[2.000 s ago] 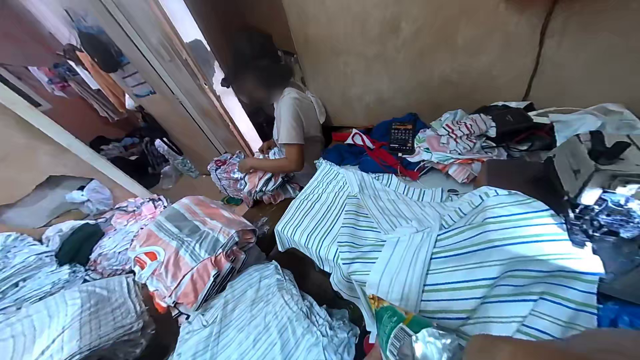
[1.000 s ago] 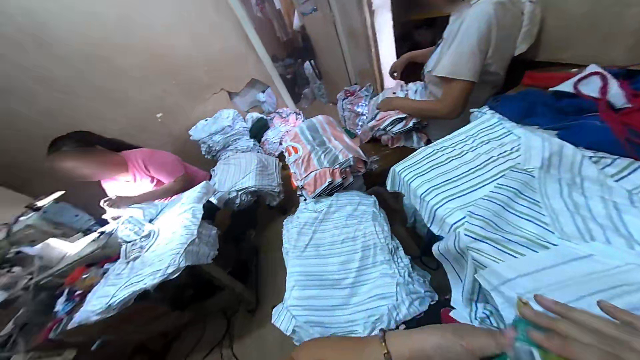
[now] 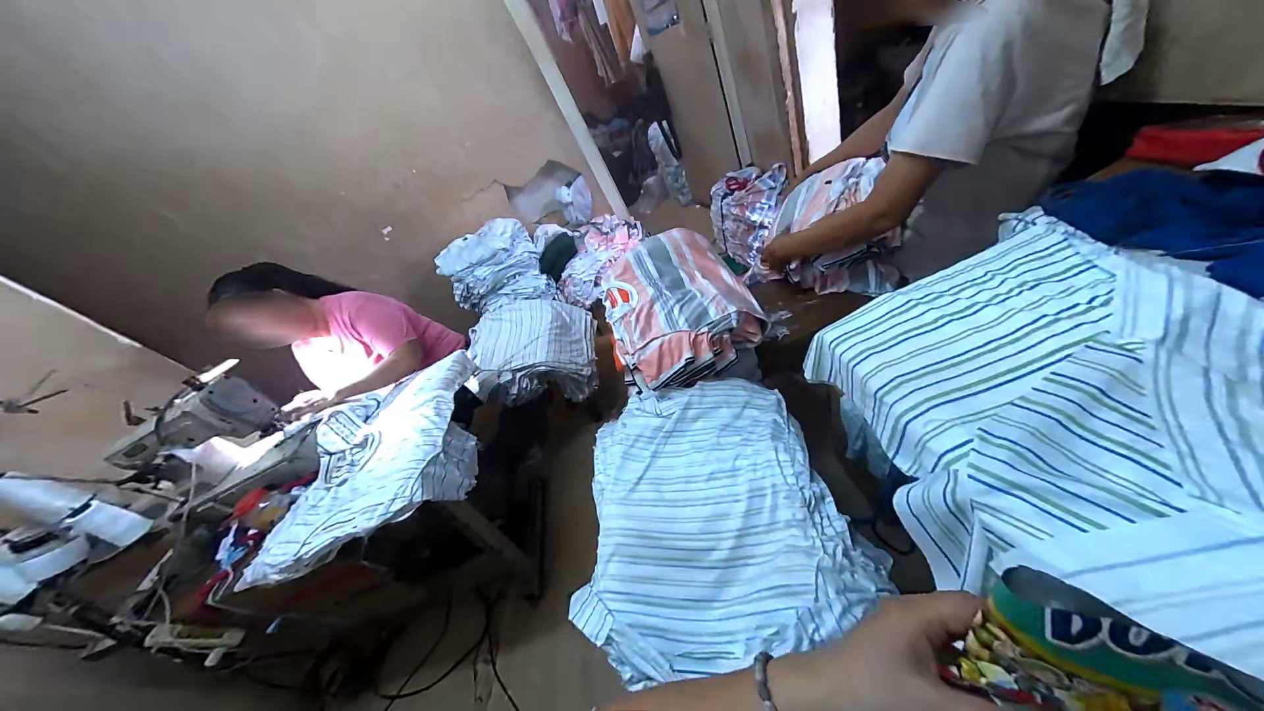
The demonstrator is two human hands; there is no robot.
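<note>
My left hand (image 3: 913, 647), with a thin bracelet on the wrist, reaches in from the bottom edge. Its fingers grip the left side of a green printed container (image 3: 1076, 637), which bears large lettering and a colourful picture; its lower part is cut off by the frame. White cloth with blue and green stripes (image 3: 987, 365) lies just behind and beside the container. To the left of the hand is a stack of pale striped garment pieces (image 3: 706, 504). My right hand is out of view.
A person in pink (image 3: 380, 331) sits at a sewing machine (image 3: 212, 420) on the left. Another person (image 3: 987, 109) handles folded striped cloth (image 3: 839, 212) at the back. An orange-and-grey striped stack (image 3: 681, 301) lies between them. Cables (image 3: 484, 632) trail on the floor.
The view has swung left since the oldest frame, bringing the sewing machine in. My right hand, seen near the container one second ago, has left view.
</note>
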